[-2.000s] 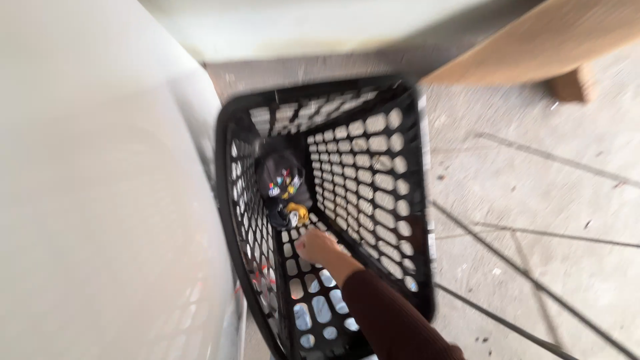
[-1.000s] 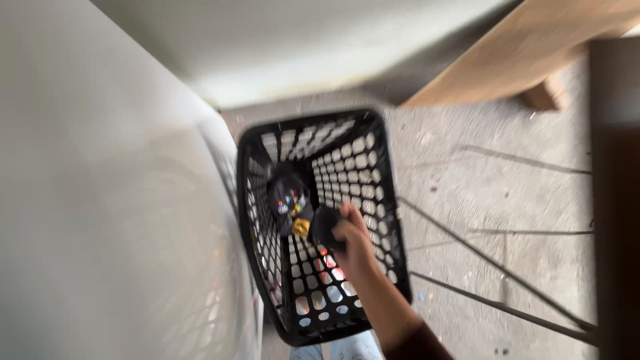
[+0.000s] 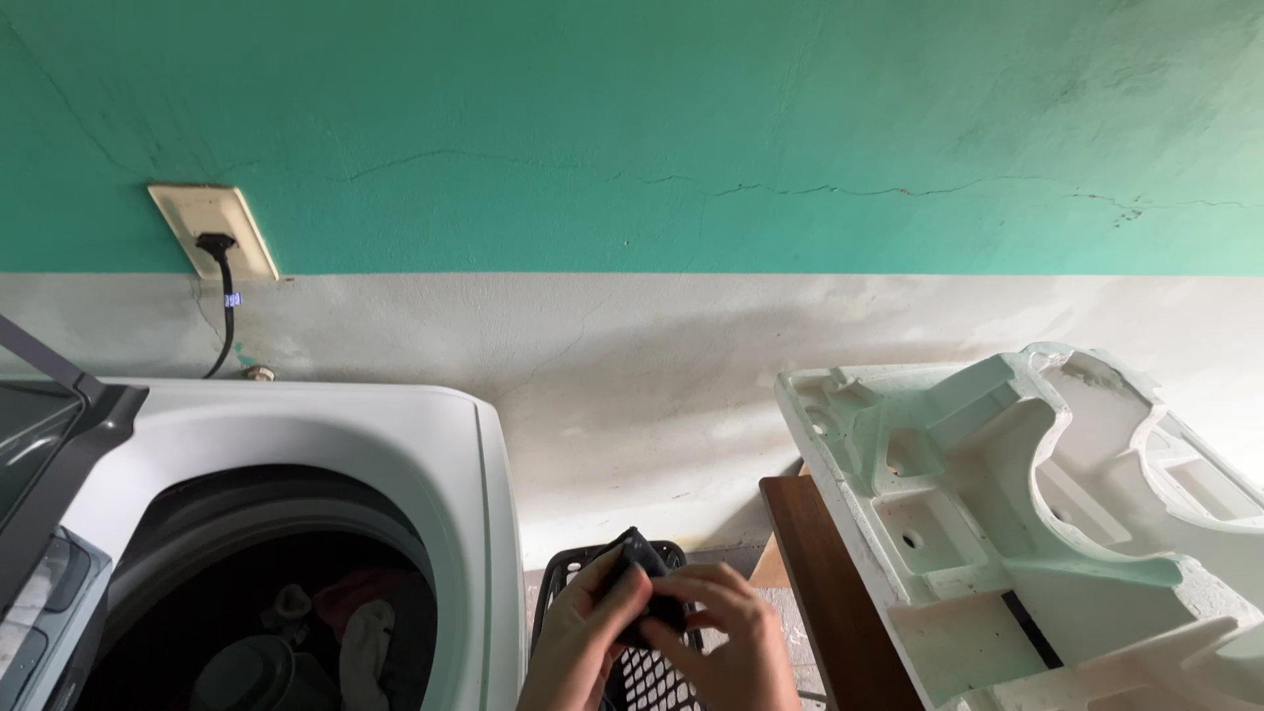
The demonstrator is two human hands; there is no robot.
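Between my left hand [image 3: 583,632] and my right hand [image 3: 726,627] is a small piece of black cloth [image 3: 637,583], gripped by the fingers of both. Its exact kind cannot be told. The hands are over a black plastic laundry basket [image 3: 681,553], whose inside is mostly hidden by them. To the left stands a white top-loading washing machine [image 3: 454,425] with its lid raised. Inside its drum lie a white cloth item [image 3: 365,652], a reddish cloth [image 3: 360,592] and a grey round part or container [image 3: 247,681].
A white molded foam packing piece [image 3: 1007,583] rests at the right on a brown wooden board [image 3: 829,592]. Behind is a green and white wall [image 3: 632,336] with a power outlet [image 3: 188,207] and a plugged-in black cord [image 3: 229,326].
A hand reached into the basket, then held a dark item over it. Now both hands hold black cloth above the basket. The view has swung up to the washer and wall.
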